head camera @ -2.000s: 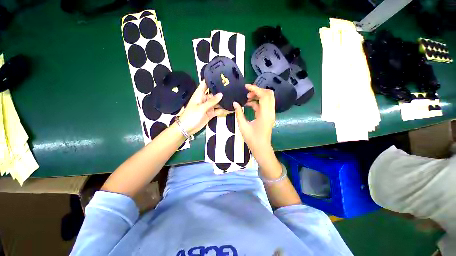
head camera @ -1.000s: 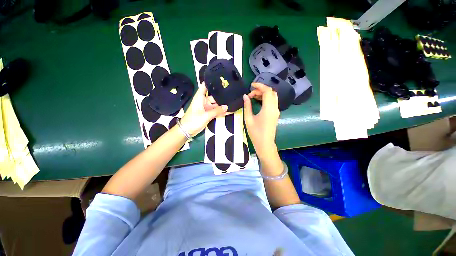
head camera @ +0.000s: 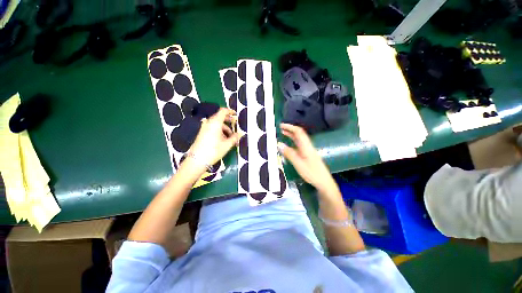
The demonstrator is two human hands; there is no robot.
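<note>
A pad sheet with black pads and a plain white strip down its middle (head camera: 253, 129) lies in front of me, overlapping another sheet. Black base plates (head camera: 186, 133) lie on the left pad sheet (head camera: 166, 90). My left hand (head camera: 214, 138) is at the right side of these plates, its fingers bent towards the middle sheet; whether it grips anything is unclear. My right hand (head camera: 306, 157) is right of the middle sheet, empty, its fingers apart. Grey and black plates (head camera: 309, 100) lie in a loose cluster beyond it.
Pale backing paper lies in piles at right (head camera: 386, 103) and left (head camera: 26, 171), the left one with a black part (head camera: 28, 114) on top. Tangled black parts (head camera: 441, 74) lie far right. A blue stool (head camera: 395, 212), a carton (head camera: 57, 257) and another person's sleeve (head camera: 472, 200) are near the bench edge.
The plate held over the middle sheet is gone from there. My left hand has moved left to the plates on the left sheet. My right hand has moved slightly right and down, apart from the work.
</note>
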